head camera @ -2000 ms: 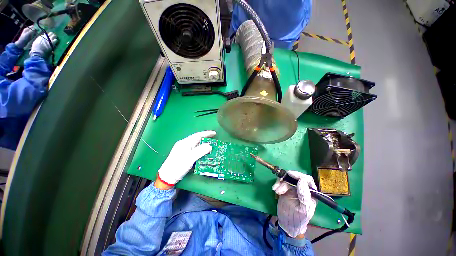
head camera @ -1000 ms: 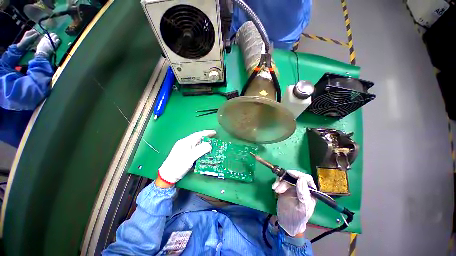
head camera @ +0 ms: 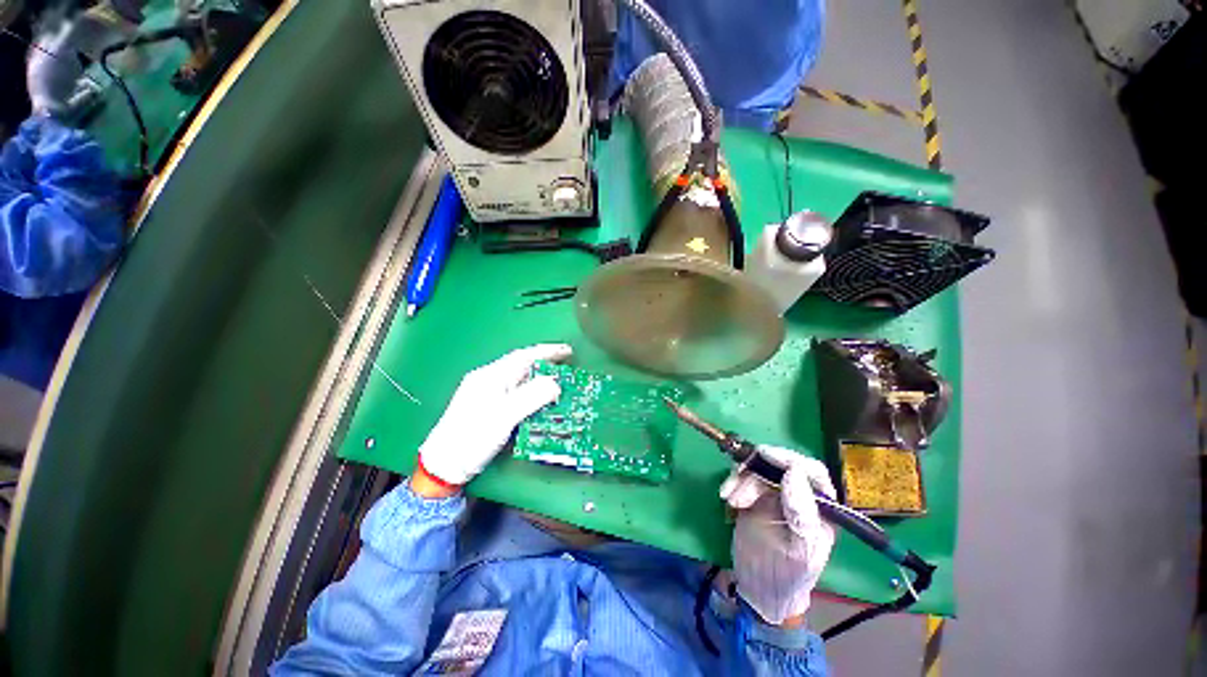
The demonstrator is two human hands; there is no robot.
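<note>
A green circuit board with many silvery dots lies on the green mat in front of me. My left hand, in a white glove with a red band at the cuff, holds the board's left edge between thumb and fingers. My right hand, also gloved in white, grips the dark soldering iron like a pen. The iron's metal tip is at the board's upper right corner; whether it touches is too small to tell. The iron's cable runs off past the mat's lower right edge.
The fume hood stands just beyond the board. Behind are the ionizing blower, white bottle and black fan. The iron stand and yellow sponge are at right. Conveyor at left; another worker's sleeve beyond.
My hands, the board and the iron have barely moved. At the far left, the other worker's arms and gloved hands have shifted.
</note>
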